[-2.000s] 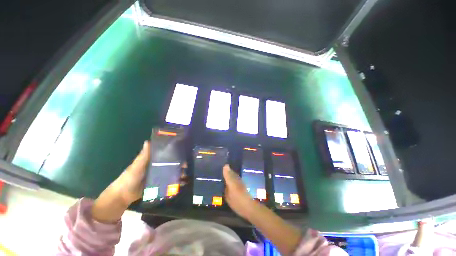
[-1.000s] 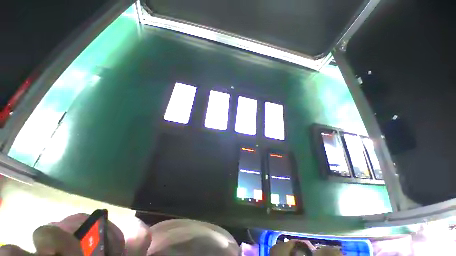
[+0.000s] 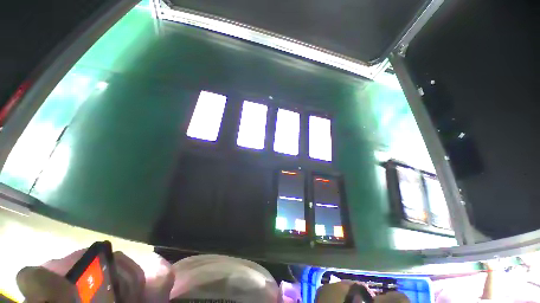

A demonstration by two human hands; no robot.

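Note:
My left hand (image 3: 131, 277) is at the bottom left edge, partly cut off, gripping a phone (image 3: 91, 281) that is tilted and shows an orange-red screen. My right hand (image 3: 333, 292) is at the bottom edge over the blue bin (image 3: 419, 290), mostly cut off, with a dark phone-like item (image 3: 357, 293) between its fingers. The near black tray (image 3: 213, 201) has two lit phones (image 3: 291, 204) on its right side, with dark screens and coloured blocks at the bottom. Its left part is dark, with no phone visible.
A far tray holds several phones with white screens (image 3: 286, 132). Another tray with bright-screened phones (image 3: 411, 193) lies at the right, partly behind the metal frame (image 3: 435, 142). Black panels surround the green mat (image 3: 133, 136). A pink sleeve (image 3: 459, 291) and arm show at bottom right.
Both hands have left the near tray for the bottom edge, and its two left phones are gone from it. In the last second the hands have barely moved; the view has shifted slightly.

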